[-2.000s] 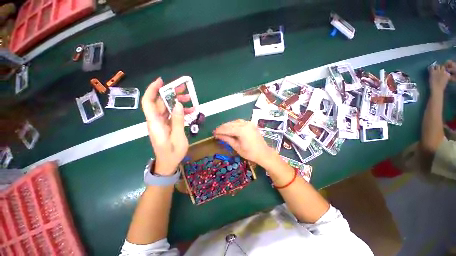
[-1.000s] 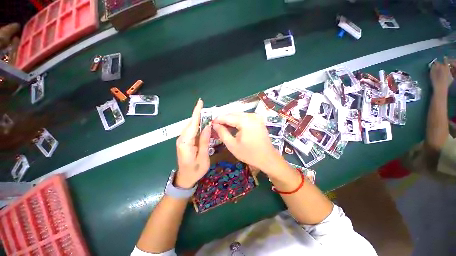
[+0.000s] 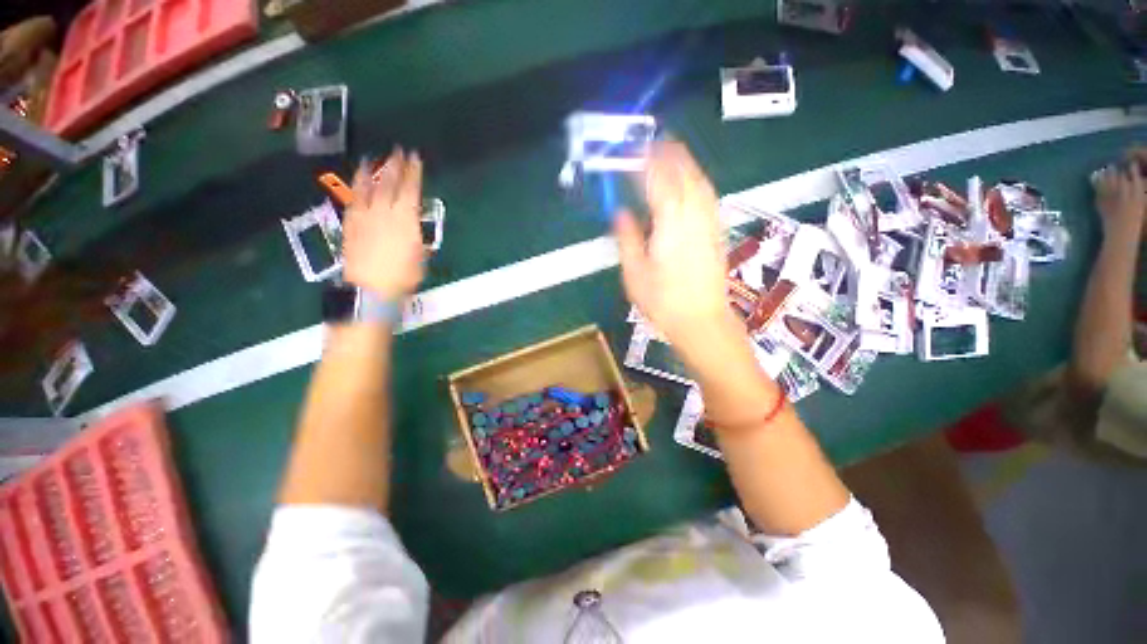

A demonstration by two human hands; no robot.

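My left hand (image 3: 384,239) reaches over the belt with its fingers spread, partly covering a white housing (image 3: 434,224) and an orange-brown piece (image 3: 336,189). Whether it touches them is hidden. My right hand (image 3: 679,245) is blurred, its thumb apart from its fingers. Its fingertips are at the right edge of a blurred white housing (image 3: 613,141) on the belt, with blue streaks around it; contact is unclear. The open cardboard parts box (image 3: 522,367) stands before me, holding many blue-grey round ends with red bits and a bright blue cylinder (image 3: 566,396).
A pile of white housings with brown pieces (image 3: 868,271) lies right of the box. More housings (image 3: 759,92) lie along the belt beyond the white rail (image 3: 503,279). Pink-red trays are at lower left (image 3: 107,535) and upper left (image 3: 151,44). Another person's arm (image 3: 1107,283) is at right.
My hands have come apart from over the box. The left moved up-left over the belt; the right moved up-right beside the blurred housing. Items on the belt have shifted right in view.
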